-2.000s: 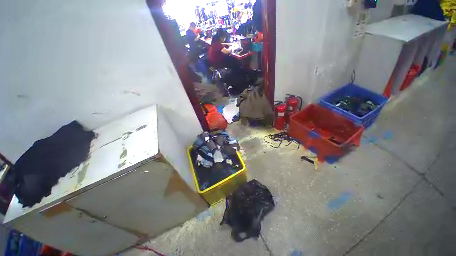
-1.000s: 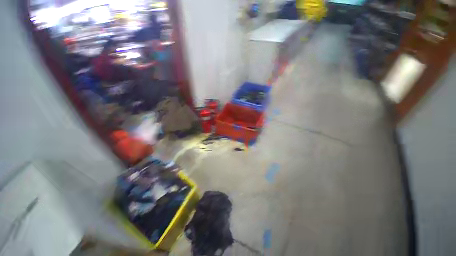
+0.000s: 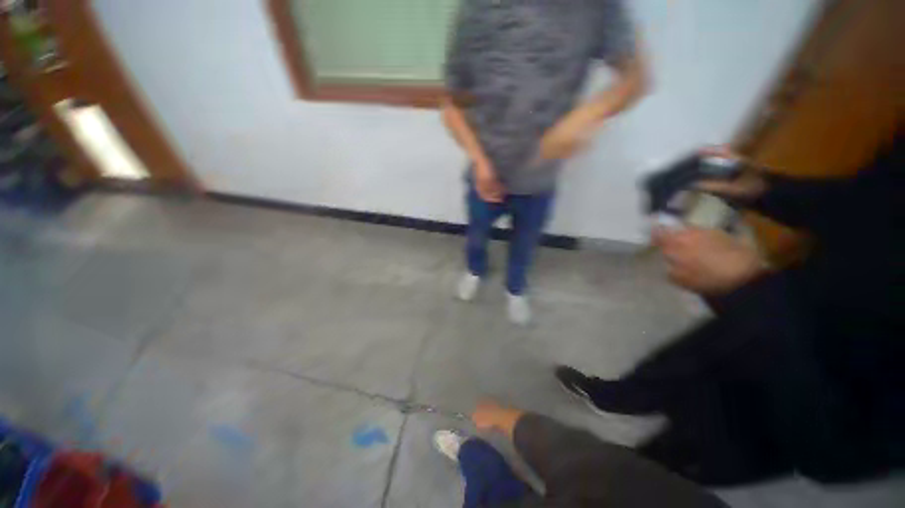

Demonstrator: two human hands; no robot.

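A dark sleeve enters from the bottom edge, right of centre. The small blurred hand at its end appears to be my right hand (image 3: 496,417). It is over the floor near a blue trouser leg and a white shoe; its finger pose is unclear and nothing shows in it. My left hand is out of the picture. At the right, a person in black holds a black item (image 3: 675,182), possibly a strap, and a pale boxy item (image 3: 707,211) in both hands. Blur hides their details.
A person in a grey patterned top (image 3: 531,84) stands by the wall and window frame. The black-clad person's legs and black shoe (image 3: 587,387) are at the right. Red crate (image 3: 84,483) and blue crate (image 3: 30,461) are at the bottom left. A brown door (image 3: 834,99) is at the right.
The view has swung right, from the cabinet, yellow crate and doorway to the opposite wall. Two people and the sleeved hand have come into view. The red and blue crates now sit at bottom left.
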